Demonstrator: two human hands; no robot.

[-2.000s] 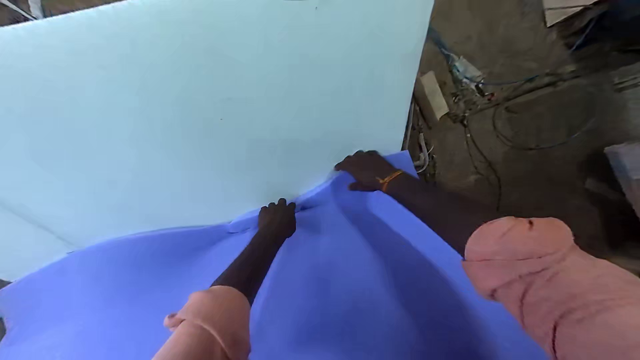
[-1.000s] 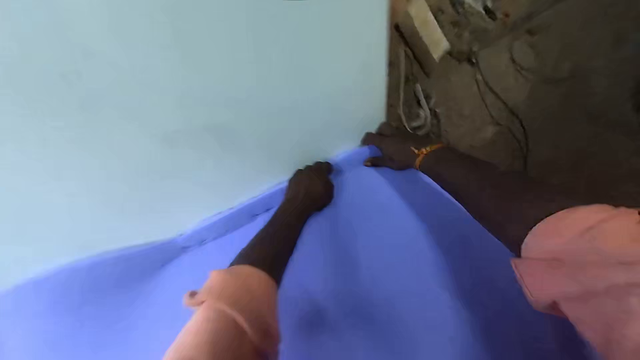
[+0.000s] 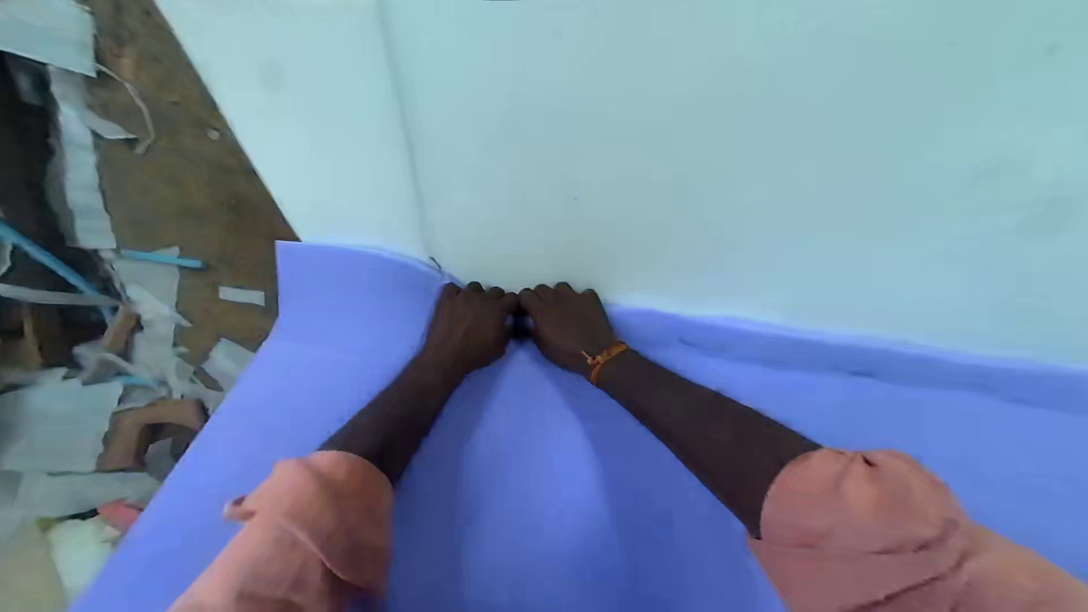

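A blue foam-like sheet (image 3: 535, 510) hangs toward me along the near edge of a large pale, light-blue panel (image 3: 680, 153). My left hand (image 3: 472, 327) grips the sheet's upper edge near its left end, fingers curled over it. Right beside it, my right hand (image 3: 565, 323), with an orange thread at the wrist, grips the same edge. The two hands touch or nearly touch, and the sheet bunches into folds below them. Fingertips and thumbs are partly hidden. A seam line runs up the panel on the left.
On the brown floor (image 3: 195, 178) to the left lie scattered white scraps (image 3: 64, 425), a bent brown piece (image 3: 149, 425) and a thin blue rod (image 3: 47, 259). The panel's slanting left edge borders this floor.
The view has swung from the panel's right end to its left end. Both hands are now near the sheet's left end and closer together than two seconds ago.
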